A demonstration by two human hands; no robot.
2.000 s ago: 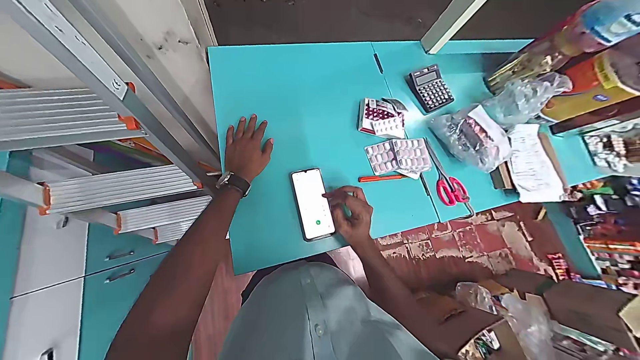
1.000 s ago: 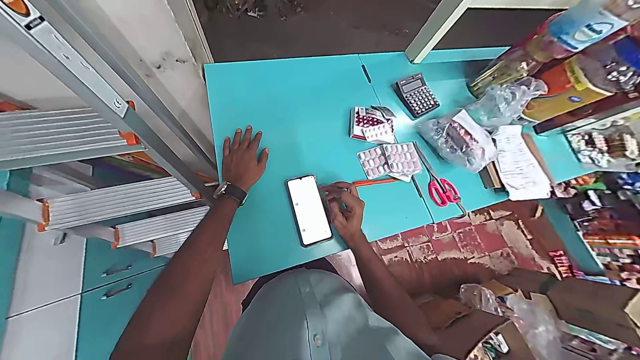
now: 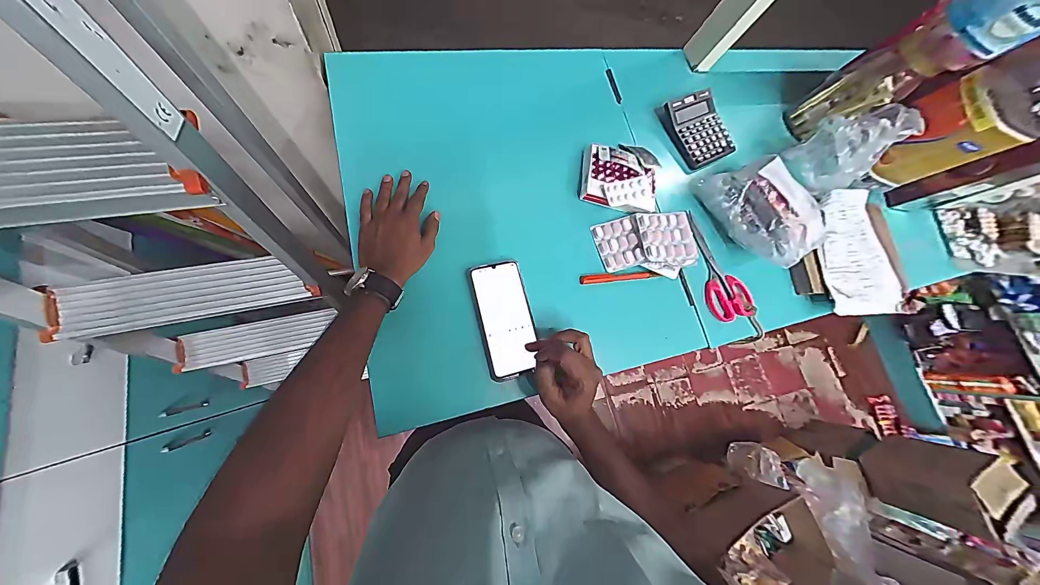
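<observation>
My left hand point(image 3: 396, 230) lies palm down on the turquoise tabletop point(image 3: 471, 154), fingers spread, a watch point(image 3: 375, 288) on its wrist. A smartphone point(image 3: 504, 319) with a lit white screen rests flat near the table's front edge. My right hand point(image 3: 566, 370) is at the phone's lower right, index finger extended over the screen and the other fingers curled; whether the fingertip touches is unclear. An orange pen point(image 3: 619, 278) lies to the right of the phone. Beyond it are blister packs of tablets point(image 3: 646, 241), with more packs point(image 3: 619, 178) behind them.
Red-handled scissors point(image 3: 728, 297), a calculator point(image 3: 699, 128), clear plastic bags point(image 3: 764, 207) and a written paper sheet point(image 3: 861, 252) lie on the right side. An aluminium ladder point(image 3: 187, 146) stands at the left. Cardboard boxes point(image 3: 747, 520) sit below at the lower right.
My right hand has moved down along the phone's right side, from beside its middle to its lower part. My left hand stays flat on the table.
</observation>
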